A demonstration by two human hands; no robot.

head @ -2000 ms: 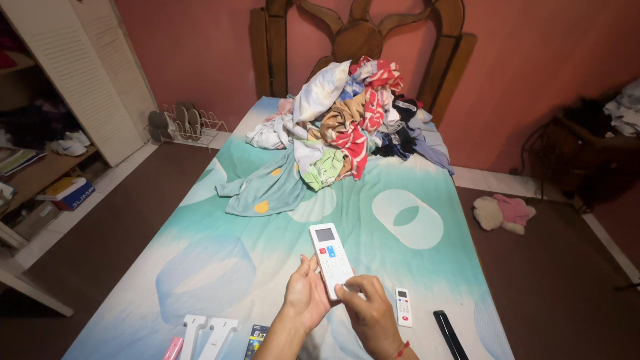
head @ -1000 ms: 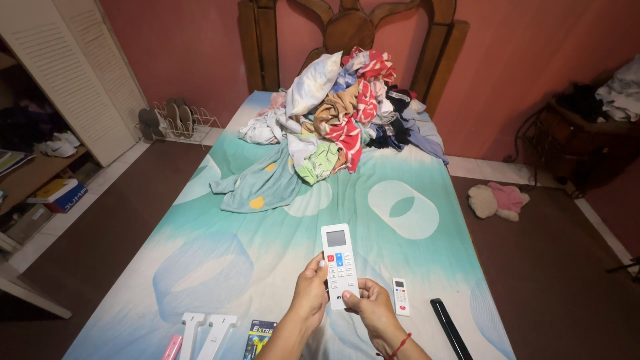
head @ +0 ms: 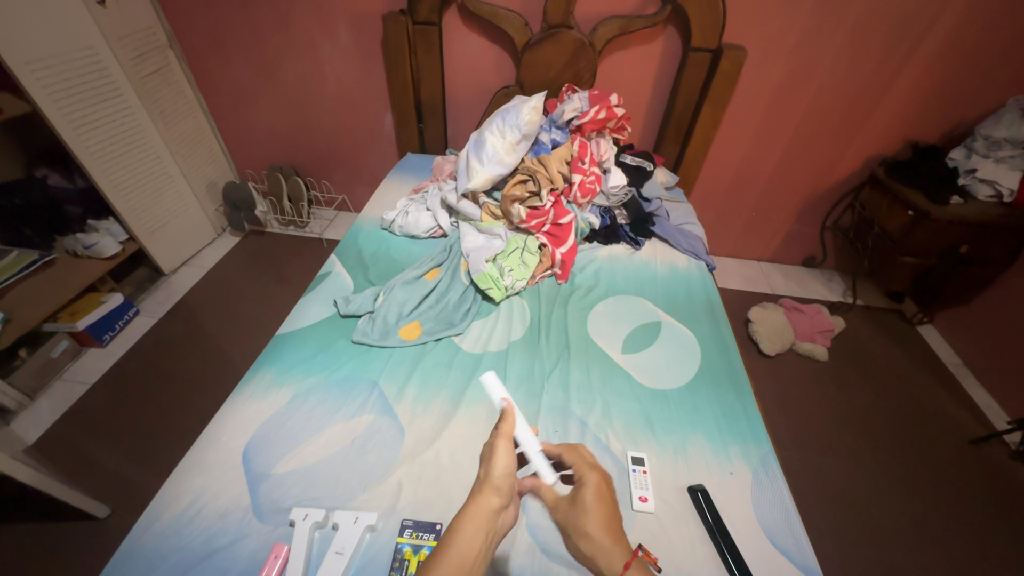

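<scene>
A white remote control [head: 518,428], seen edge-on, is held above the bed between both hands. My left hand [head: 500,460] grips its side, thumb along the edge. My right hand [head: 582,496] has its fingers at the lower end; a red cord circles that wrist. A smaller white remote control [head: 640,482] lies on the sheet to the right, and a long black object [head: 718,528] lies beyond it. Left of my forearms are a battery blister pack [head: 416,546], two white plastic pieces [head: 302,540] and a pink object [head: 274,558]. A small orange-and-black item [head: 650,558] shows beside the right wrist.
A heap of clothes [head: 552,200] with a pillow [head: 502,142] lies near the wooden headboard [head: 558,60]. Left of the bed [head: 320,400] stand a wire shoe rack [head: 316,204] and open shelves [head: 72,288]. A plush toy [head: 792,328] lies on the floor at right.
The held remote control has turned from face-up, with screen and buttons showing, to edge-on. My right hand has shifted its fingers to the lower end.
</scene>
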